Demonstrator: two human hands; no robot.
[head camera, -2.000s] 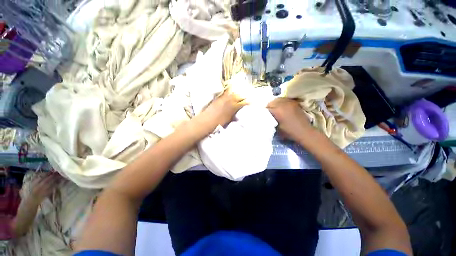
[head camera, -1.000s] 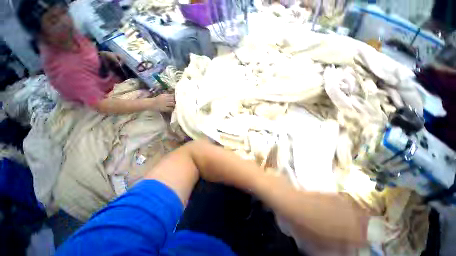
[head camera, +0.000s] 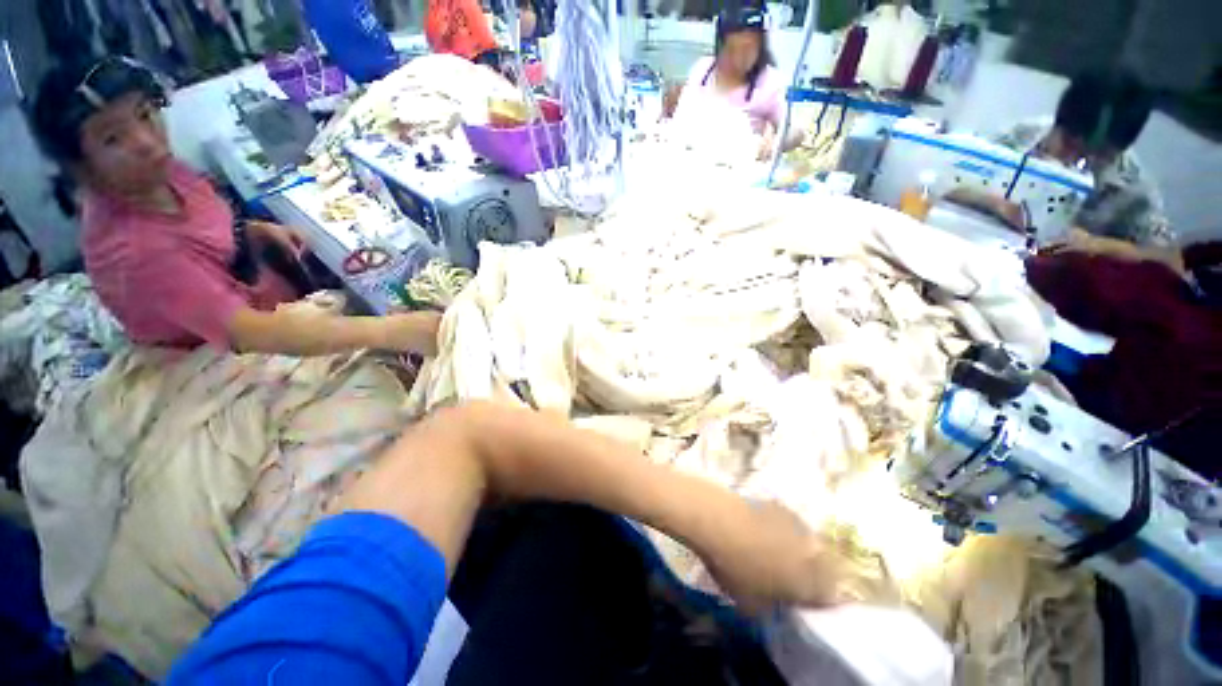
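Observation:
My left hand (head camera: 797, 570) is blurred at the lower middle right, over the cream garment piece (head camera: 864, 646) near the sewing machine. Its fingers are not clear, so I cannot tell if they grip the cloth. My right hand is not in view. The white sewing machine (head camera: 1059, 462) with a blue stripe stands at the right, its needle area just above brightly lit cream cloth. More gathered yellowish cloth (head camera: 1012, 603) lies below the machine head.
A large cream garment pile (head camera: 670, 308) fills the middle. A person in pink (head camera: 168, 268) sits at the left, one hand at the pile's edge. A purple basket (head camera: 520, 145) is behind. Another person (head camera: 734, 94) sits at the back, another at the right (head camera: 1126, 188) with dark red cloth (head camera: 1139, 322).
The view has swung left and up from the machine bed, bringing other people into sight. My right hand, on the cloth two seconds ago, has left the picture.

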